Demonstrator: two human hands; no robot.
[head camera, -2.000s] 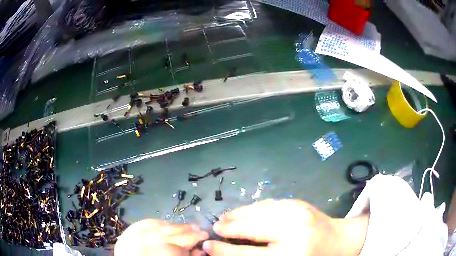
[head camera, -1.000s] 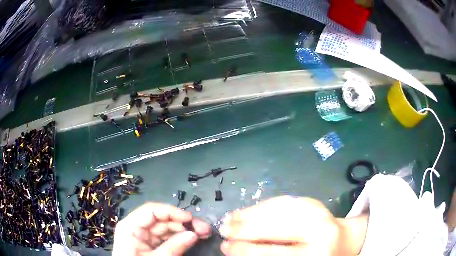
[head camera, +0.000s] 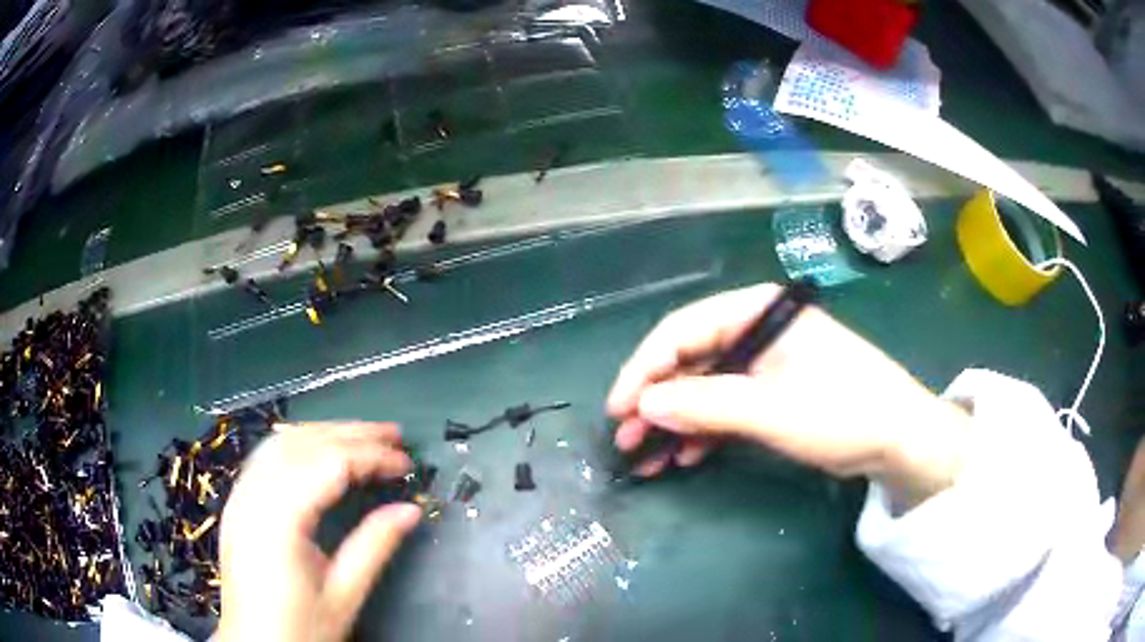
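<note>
My left hand (head camera: 308, 520) is at the lower left beside the loose pile of black and gold parts (head camera: 201, 502). Its thumb and fingers are apart, with small black parts just beyond the fingertips. My right hand (head camera: 766, 395), slightly blurred, holds dark tweezers (head camera: 763, 329) like a pen, tips pointing down and left. A small clear-whitish label sheet (head camera: 568, 556) with rows of marks lies flat between and below the hands. A few black parts with thin tails (head camera: 524, 477) lie on the mat above it, with tiny white specks around them.
The larger parts stock (head camera: 57, 464) is at the far left. More parts (head camera: 377, 223) are scattered over a clear plastic tray (head camera: 414, 355) and pale strip. Blue film, a white crumpled roll (head camera: 883, 213), yellow tape roll (head camera: 1005, 251), white cord, printed paper (head camera: 866, 94) and a red object are at the right.
My hands have moved apart, the left leftward and the right up and right. The label sheet and tweezers now show. My right hand now covers the loose blue piece. The view has shifted slightly.
</note>
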